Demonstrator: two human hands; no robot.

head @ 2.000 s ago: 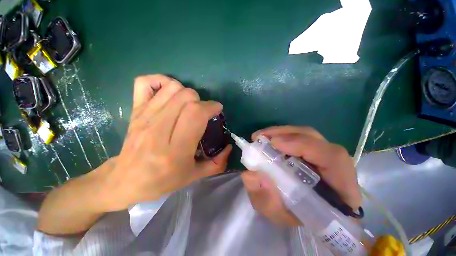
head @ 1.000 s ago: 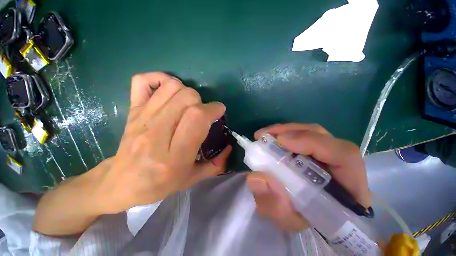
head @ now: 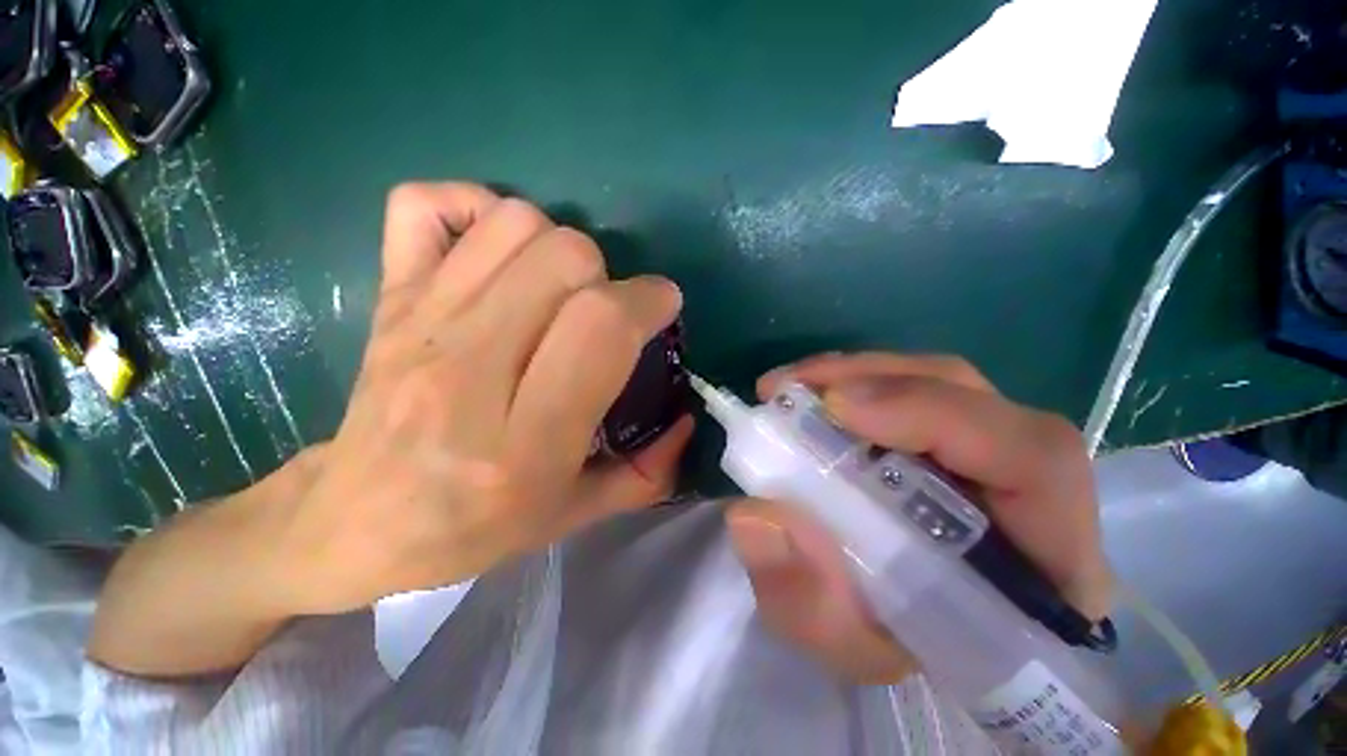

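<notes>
My left hand (head: 458,392), bare, holds a small black watch housing (head: 650,387) between thumb and fingers near the bench's front edge. The fingers hide its left part. My right hand (head: 946,488), bare, holds a thick translucent dispensing syringe (head: 872,539) with a printed label. Its thin needle (head: 702,387) points at the housing's right edge; whether it touches cannot be told. A trigger switch (head: 923,502) sits on the syringe's side, with a black cable end behind it. No glue bead can be made out.
Several loose housings (head: 155,77) with yellow-and-silver batteries (head: 92,130) lie on the green bench (head: 591,89) at left. A white paper (head: 1019,86) lies at upper right. A blue dispenser box (head: 1315,222) stands at the right edge, with a clear hose (head: 1167,288) running down from it.
The bench things have shifted slightly in view. The needle tip now sits slightly off the housing's right edge, and the housing appears a little higher and more tilted in my left hand.
</notes>
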